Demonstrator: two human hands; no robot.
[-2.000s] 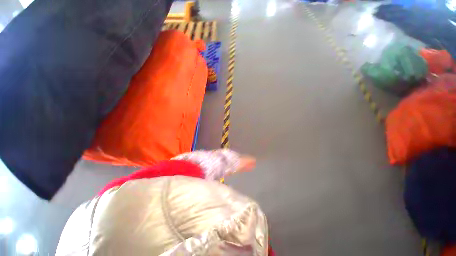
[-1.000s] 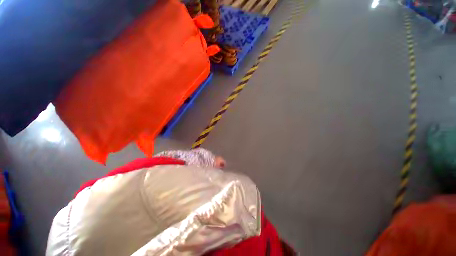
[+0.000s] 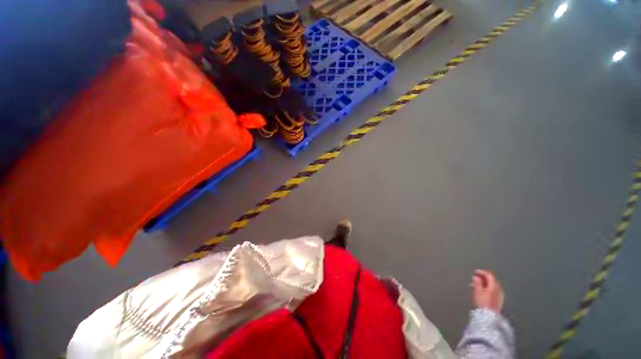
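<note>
My right hand is at the lower right over the grey floor, below a patterned pale sleeve. It is small and blurred, its fingers look loosely curled, and I see nothing in it. My left hand is not in view. A bulky orange sack lies at the left on a blue pallet. Beyond it, a blue plastic pallet bears several stacks of dark items with orange-brown loops. A slatted wooden pallet lies behind that one.
Yellow-black floor tape runs diagonally past the pallets, and another strip curves at the right. Grey floor lies between them. A large dark blue mass fills the upper left. A shoe tip shows ahead of my body.
The view has turned left, bringing the loaded blue pallet and wooden pallet further in. The left hand has left the picture and my right hand has appeared. The sacks at the right are gone from view.
</note>
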